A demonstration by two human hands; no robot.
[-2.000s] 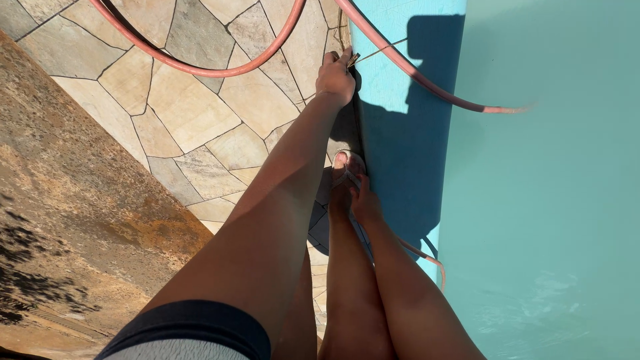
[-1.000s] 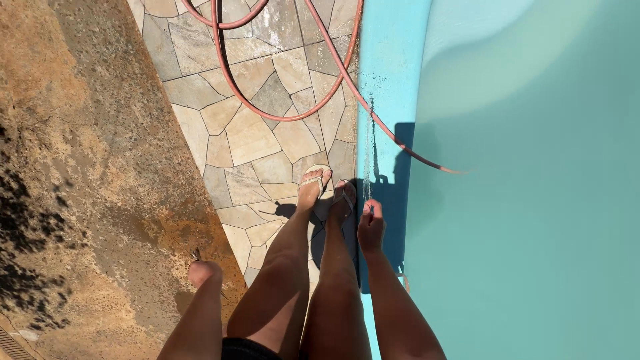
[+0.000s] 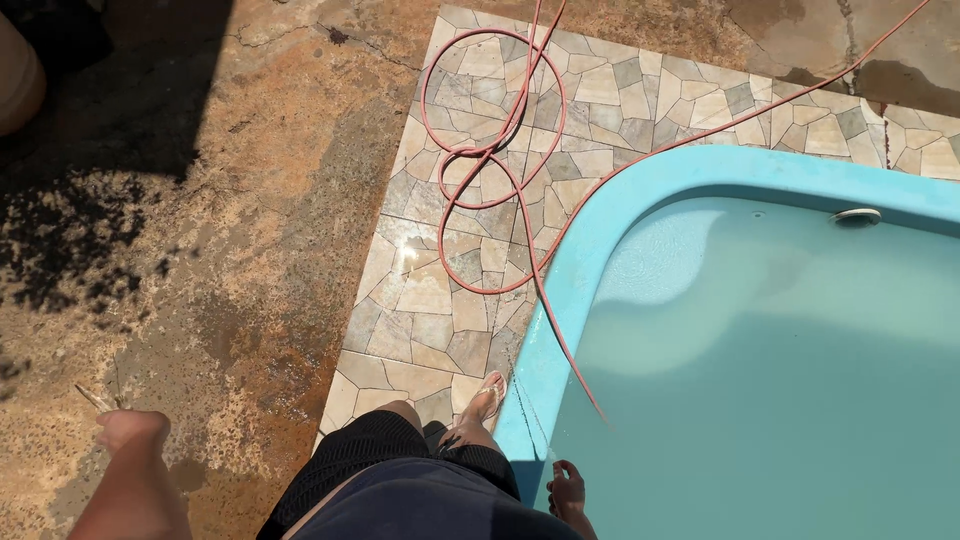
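My left hand (image 3: 133, 430) is out over the concrete at the lower left, its fingers closed on a thin, pale, pointed thing that looks like a dry leaf (image 3: 93, 397). My right hand (image 3: 567, 486) hangs beside the pool's light blue rim (image 3: 559, 360), over the water, with its fingers curled. Whether it holds anything cannot be made out. A thin trail of water drops runs from near the tiles down toward it. My foot in a flip-flop (image 3: 489, 397) stands on the stone-patterned tiles (image 3: 435, 334), close to the rim.
A reddish hose (image 3: 442, 255) lies in loops on the tiles; one end crosses the rim into the cloudy pool water (image 3: 750, 420), and another stretch runs to the upper right. Stained concrete (image 3: 247, 247) borders the tiles. A rounded pale object (image 3: 16, 79) stands at the upper left.
My left hand has moved from the pool's edge out to the left over the concrete. My right hand has left my foot. The view has risen and now takes in the pool corner.
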